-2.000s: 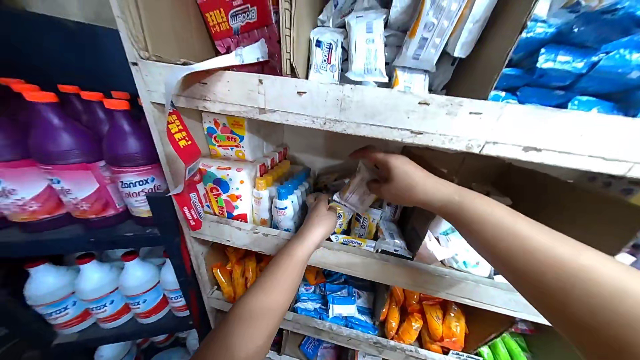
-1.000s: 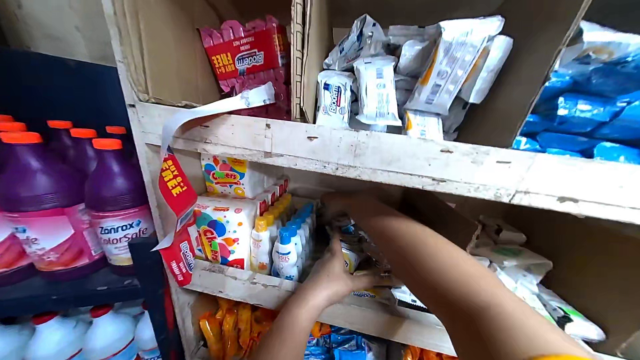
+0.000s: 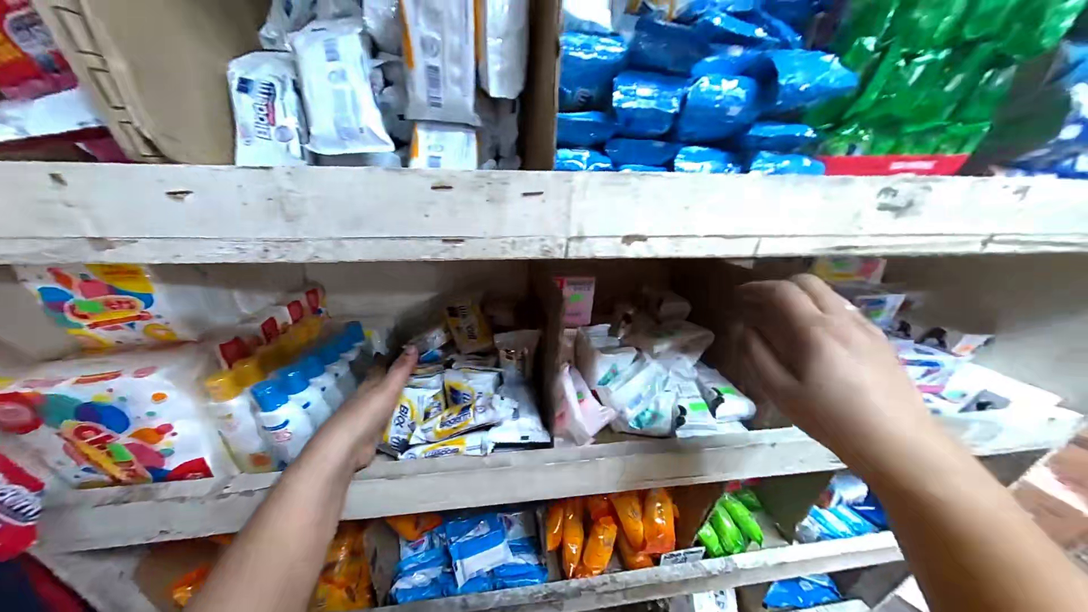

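Observation:
My left hand (image 3: 378,408) reaches into the middle shelf between small bottles with blue caps (image 3: 293,399) and a heap of yellow-and-white wrapped soap bars (image 3: 459,399). Its fingers are partly hidden in shadow, and whether they touch the bars I cannot tell. At the right, my right hand (image 3: 799,348) is raised before the cardboard divider (image 3: 710,297), its fingers bent and pointing inward; their tips are hidden, and no held item shows. Between the two hands lie clear and white plastic packets (image 3: 646,382) in a cardboard compartment, with a small pink box (image 3: 578,299) at its back.
A white wooden shelf edge (image 3: 510,212) runs above both hands, and the middle shelf's lip (image 3: 595,467) runs below. Large diaper-like packs with colored dots (image 3: 110,416) stand left. Blue packets (image 3: 654,102) fill the shelf above; orange packets (image 3: 608,531) lie below.
My hands were together over the soap bars; now they are apart, the right one farther right by the divider. The view has swung to the right.

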